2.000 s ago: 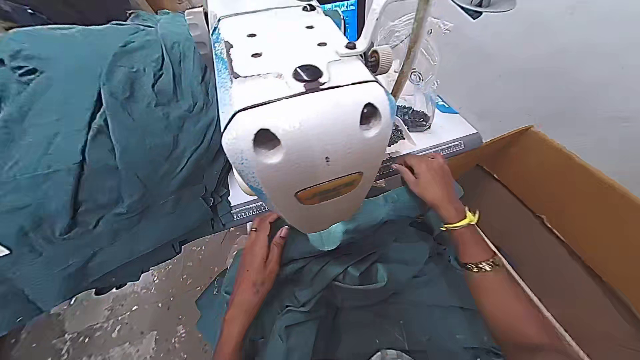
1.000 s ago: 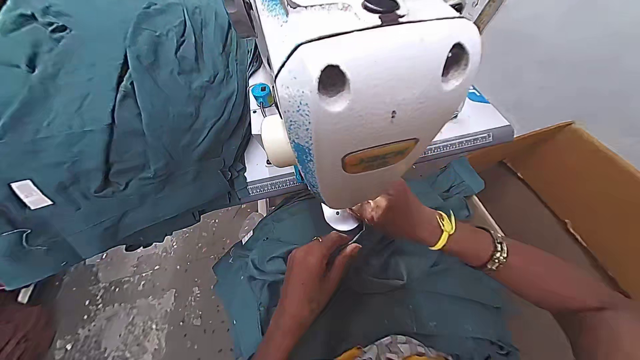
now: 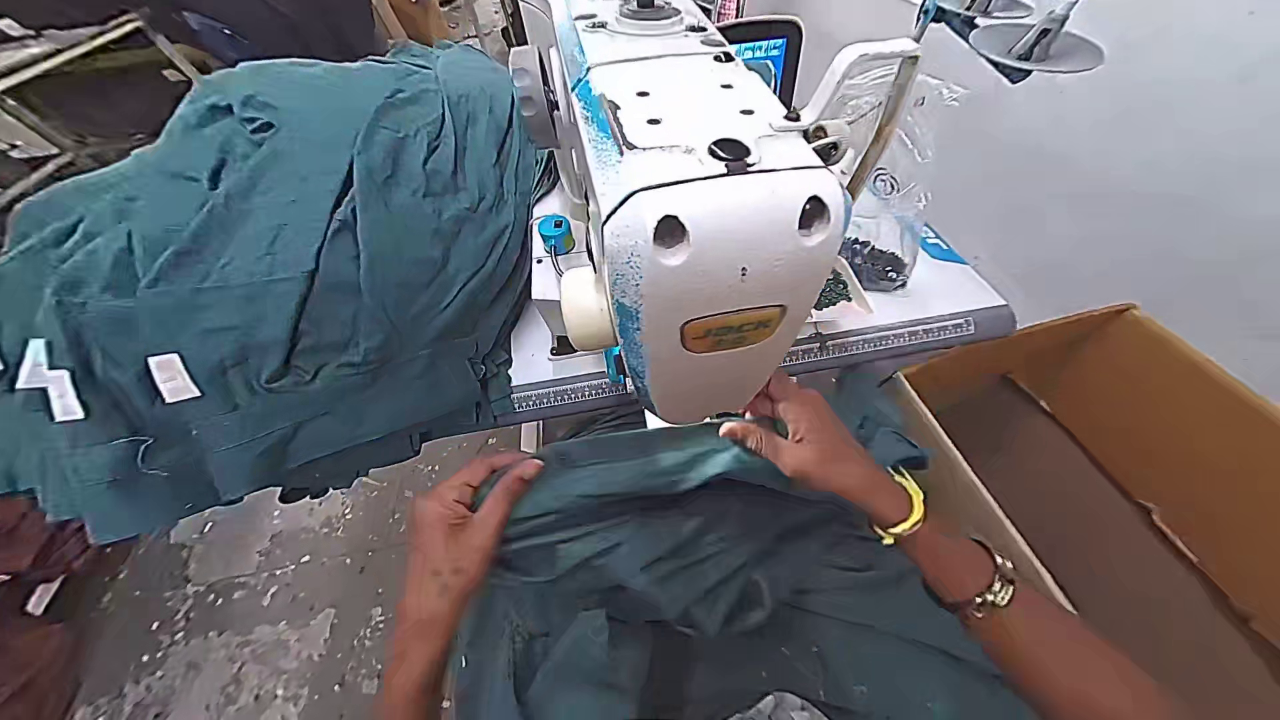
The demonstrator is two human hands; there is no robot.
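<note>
A dark teal garment (image 3: 680, 560) lies across my lap, its upper edge pulled out between both hands just below the head of a white Jack sewing machine (image 3: 730, 270). My left hand (image 3: 465, 520) pinches the garment's left corner between thumb and fingers. Close under the machine head, my right hand (image 3: 805, 435) grips the same edge, with a yellow band and a metal bracelet on that wrist. The machine's needle area is hidden behind its head.
A pile of teal garments (image 3: 250, 260) with white labels hangs at the left. On the right stands an open cardboard box (image 3: 1120, 400). A clear bag of small dark parts (image 3: 885, 250) sits on the machine table (image 3: 900, 310). Dark red cloth (image 3: 40, 600) shows at lower left.
My hands were close together under the machine head one second ago; now they are apart, my left hand farther left, with the garment's edge held between them.
</note>
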